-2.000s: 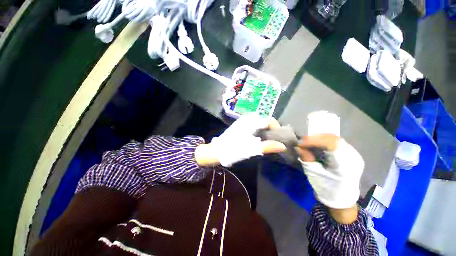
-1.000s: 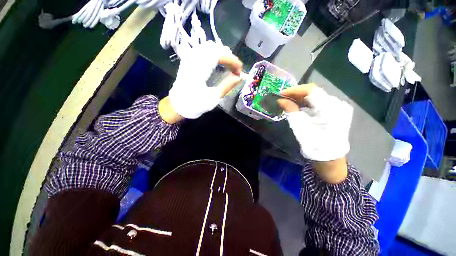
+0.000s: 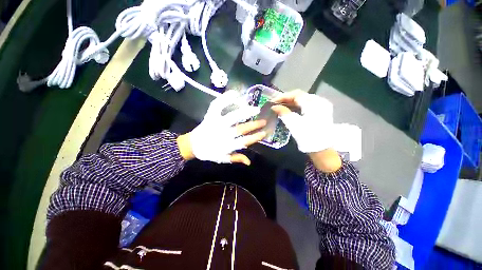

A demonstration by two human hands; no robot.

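Note:
An open white housing (image 3: 281, 138) with a green board sits in front of me, partly hidden by my hands. My right hand (image 3: 306, 118), in a white glove with bare fingertips, pinches a small flat dark grey piece (image 3: 268, 115) over its opening. My left hand (image 3: 224, 129), gloved the same way, is at the housing's left side, fingers spread and reaching to the grey piece. I cannot tell whether it grips anything. A white cord (image 3: 202, 87) runs toward the housing behind my left hand.
Another open housing (image 3: 261, 58) with a green board stands behind. Coiled white cords and plugs (image 3: 219, 78) lie at left, beside the conveyor's pale edge (image 3: 74, 137). A white cover (image 3: 349, 141) lies by my right wrist. More covers (image 3: 407, 71) are piled at right, near a blue bin (image 3: 430, 211).
My left hand has come down and right to the grey piece. My right hand has moved slightly left with it. The front housing appears lower and further left; the cover by my right wrist shows again.

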